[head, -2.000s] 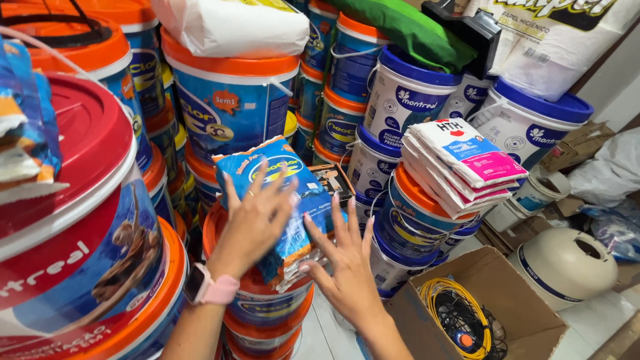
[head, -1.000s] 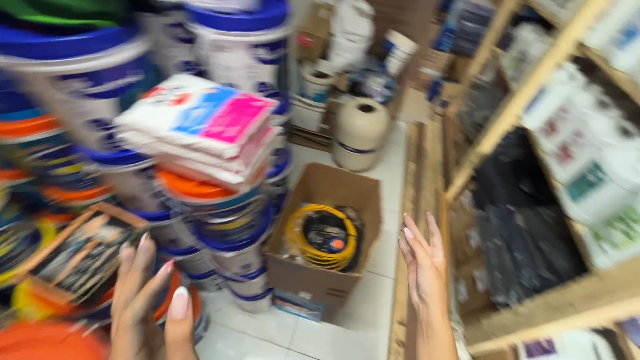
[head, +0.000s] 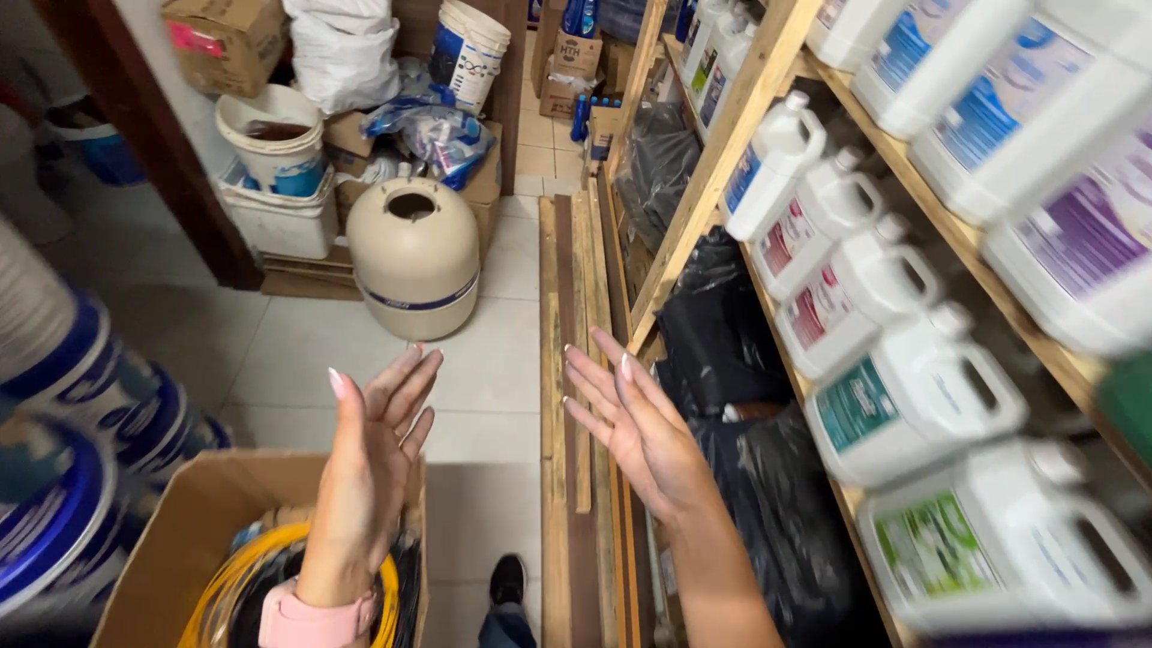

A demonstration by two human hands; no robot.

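My left hand (head: pixel 373 459), with a pink watch (head: pixel 317 617) on its wrist, is raised with spread fingers and holds nothing. It is over the right part of an open cardboard box (head: pixel 171 513) with coiled yellow cable (head: pixel 243 567) inside. My right hand (head: pixel 634 432) is also raised, fingers apart, nothing in it, above wooden planks (head: pixel 560 531) lying lengthwise on the tiled floor. The palms face each other with a gap between them. Beyond my hands a beige rounded tank (head: pixel 414 256) with an opening on top stands on the floor.
Wooden shelves (head: pixel 936 126) at the right hold several white jugs (head: pixel 913 405). Black plastic bags (head: pixel 765 504) fill the space below. Blue-lidded buckets (head: pixel 54 513) are stacked at left. An open white bucket (head: pixel 270 139), a white sack (head: pixel 342 54) and a carton (head: pixel 225 40) are at the back left.
The view has swung far right, from stacked buckets to the aisle and shelves. Two seconds ago my hands were at a blue packet on a bucket; now both are in the air, away from it.
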